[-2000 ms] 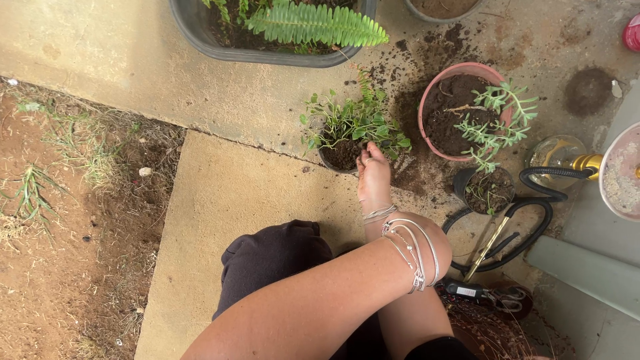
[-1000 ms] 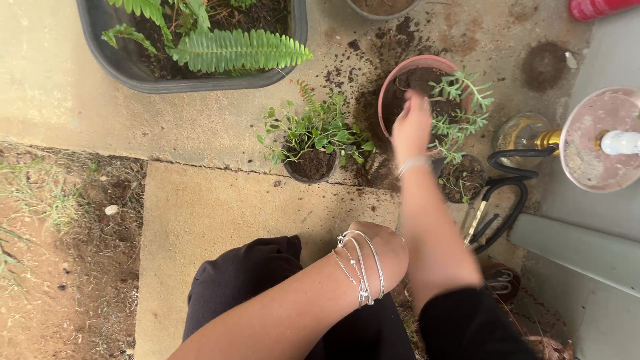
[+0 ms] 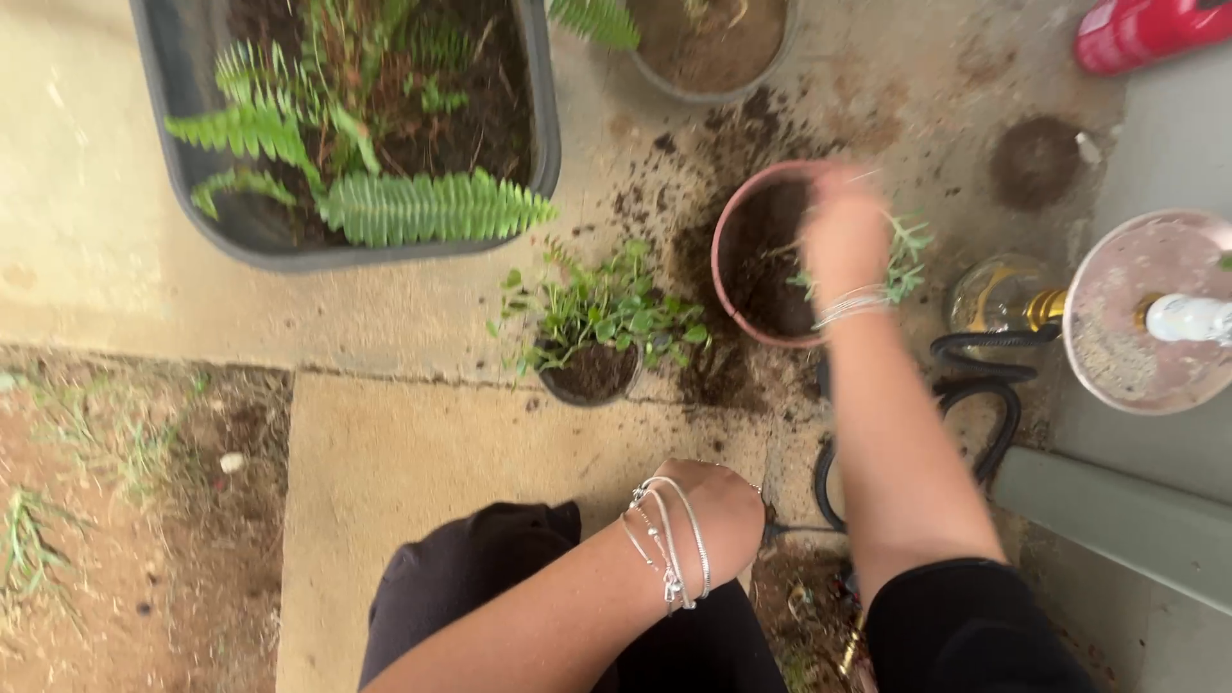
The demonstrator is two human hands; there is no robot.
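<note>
My right hand, blurred, is over the right side of a pink plastic pot of dark soil; its fingers are too blurred to read. A feathery-leaved plant shows beside that wrist. My left hand, with silver bracelets at the wrist, rests near my knees, its fingers turned down out of sight. Left of the pink pot stands a small dark pot with a leafy green plant and soil.
A grey planter with ferns stands at the upper left, a round soil-filled pot at the top. Spilled soil lies on the concrete. At the right are a hookah's glass base, its pink tray, a black hose and a red object.
My right hand has moved from the small leafy plant's pot to the pink pot, and now lies over its right side. The view has shifted, showing more of the fern planter.
</note>
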